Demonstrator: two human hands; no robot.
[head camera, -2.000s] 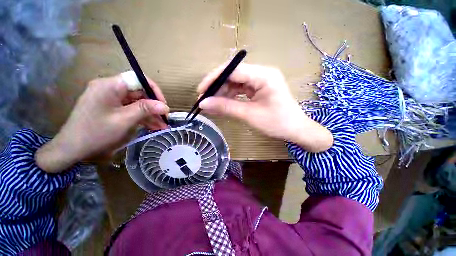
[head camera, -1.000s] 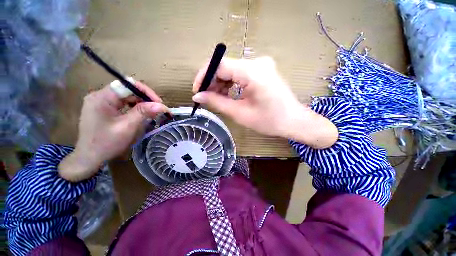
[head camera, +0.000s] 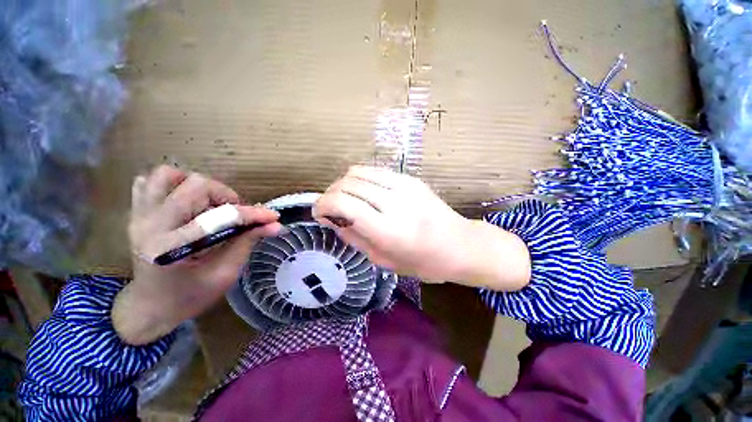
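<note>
A grey finned housing (head camera: 307, 276) with a pale centre disc and dark rectangular openings rests tilted against the checked apron at the bench edge. My left hand (head camera: 194, 239), with a white band on a finger, holds black tweezers (head camera: 198, 246) that lie low across the fingers, their tip end at the housing's upper rim. My right hand (head camera: 383, 218) is curled over the rim's upper right; its fingertips are together at a dark part there. Whether that is a tool or part of the rim is hidden by the fingers.
A blue-and-white wire bundle (head camera: 631, 169), tied with a pale band, lies at the right, with a whitish full bag (head camera: 726, 74) beyond it. Crumpled clear plastic bags (head camera: 54, 132) heap at the left. The bench (head camera: 272, 91) is cardboard with clear tape.
The left tweezers have swung from pointing up and away to lying low over the left hand. The upright black tool in my right hand no longer shows, and that hand has moved down onto the rim.
</note>
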